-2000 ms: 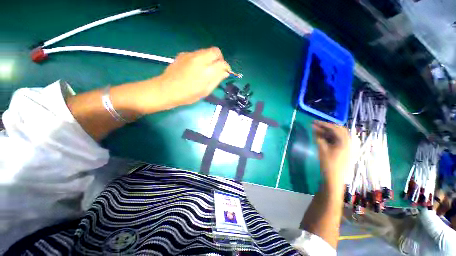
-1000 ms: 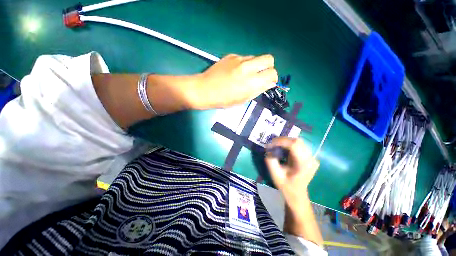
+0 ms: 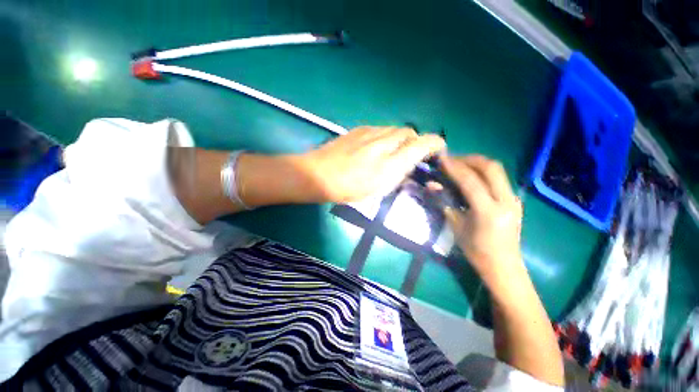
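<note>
A white two-legged cable harness [image 3: 257, 93] lies on the green mat, joined at a red and black connector [image 3: 144, 66] at the upper left. One leg ends in a black piece [image 3: 337, 37]; the other runs into my left hand [image 3: 368, 164], which is closed around its end. My right hand [image 3: 487, 207] meets my left fingertips over the white paper and holds a dark piece, blurred and partly hidden by the fingers. Small black housings [image 3: 418, 132] show just behind the fingertips. Which wires are between the fingers I cannot tell.
White paper [image 3: 406, 217] crossed by black tape [image 3: 364, 249] lies under the hands. A blue bin [image 3: 594, 99] with black parts stands at the right. A bundle of white cables [image 3: 632, 283] with red and black ends lies at the far right, with another bundle cut off beside it.
My right hand has moved from near the bin, over the paper, up to my left fingertips. My left hand has moved right with the cable leg; the camera view has shifted too.
</note>
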